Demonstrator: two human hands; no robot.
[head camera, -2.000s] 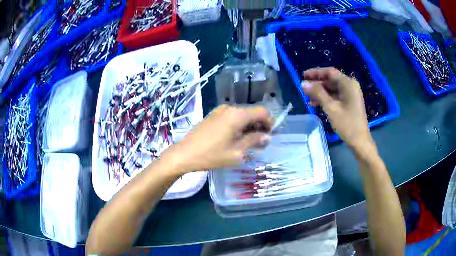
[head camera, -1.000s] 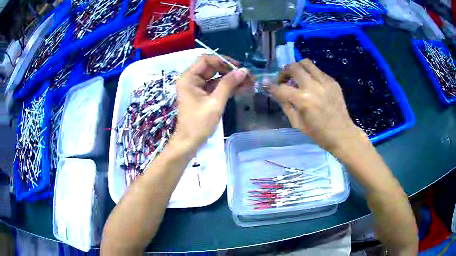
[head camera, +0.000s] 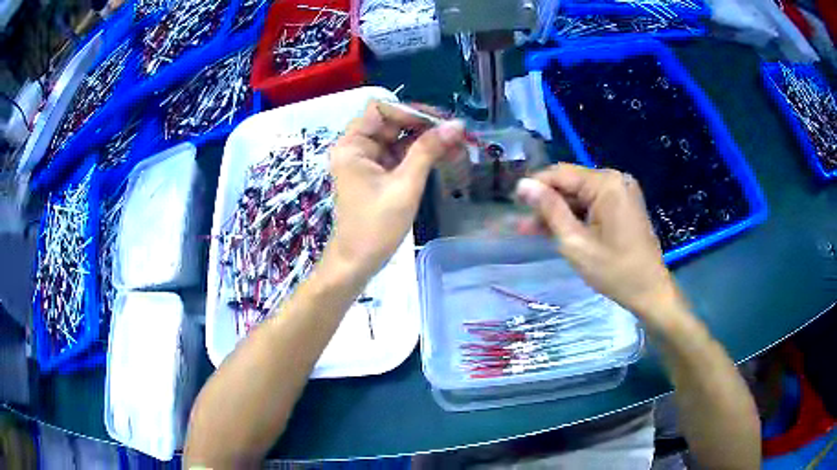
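My left hand pinches a thin red-and-white piece between thumb and forefinger. Its white end points up left and its red end reaches over the grey metal fixture of the press. A small dark ring shows near the red end, at the fixture. My right hand is right of and below the fixture, thumb and fingers close together. Blur by its fingertips hides whether it holds anything. The clear tub lies below the fixture, with several red-and-white pieces side by side in it.
A white tray heaped with joined pieces is left of the press. The large blue tray of dark rings is at right. The press head is above. Lidded tubs, blue bins and a red bin stand left and behind.
My right hand came up to meet my left at the fixture, then moved away down and right. My left hand rose from above the clear tub to the fixture's left side.
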